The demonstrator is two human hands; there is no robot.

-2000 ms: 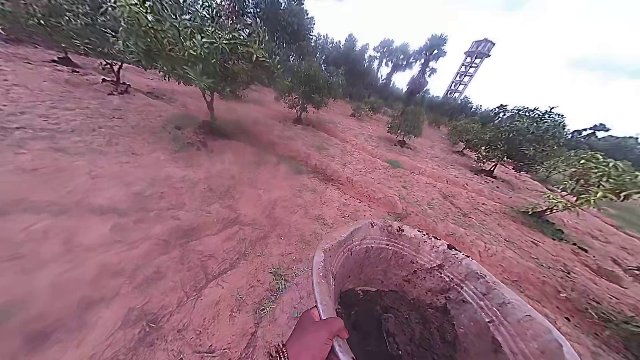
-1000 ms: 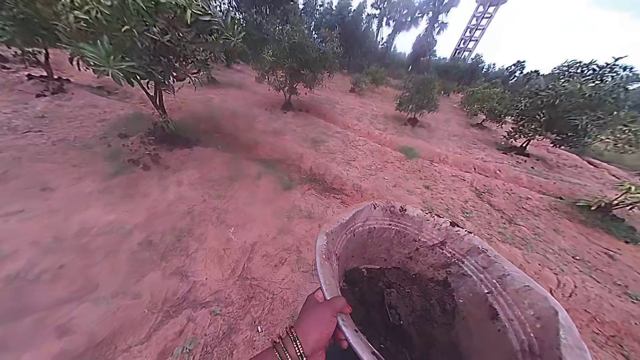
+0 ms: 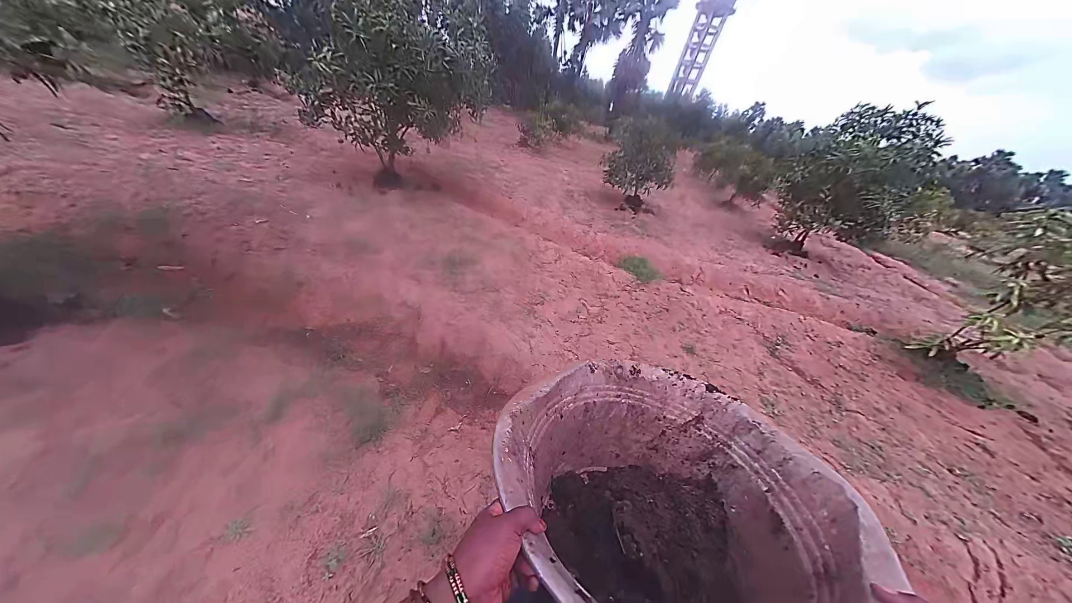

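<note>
A wide basin [image 3: 804, 469] with a bent, dirt-stained rim is carried low in front of me, at the bottom right of the head view. Dark soil or manure [image 3: 645, 528] lies in its bottom. My left hand [image 3: 494, 548], with bangles at the wrist, grips the near left rim, thumb over the edge. Of my right hand [image 3: 896, 593], only a fingertip shows at the basin's right rim, by the bottom edge of the view; the rest is out of frame.
Sloping reddish bare ground [image 3: 377, 276] spreads ahead, with a shallow furrow and a grass tuft [image 3: 639, 268]. Small leafy trees [image 3: 389, 92] stand left and ahead, and more [image 3: 854, 176] at the right. A branch [image 3: 1005, 318] reaches in from the right edge. A lattice tower [image 3: 699, 50] rises behind.
The view has moved forward over the ground, and the trees ahead look nearer. My left hand keeps hold of the basin's rim. A fingertip of my right hand now shows at the right rim.
</note>
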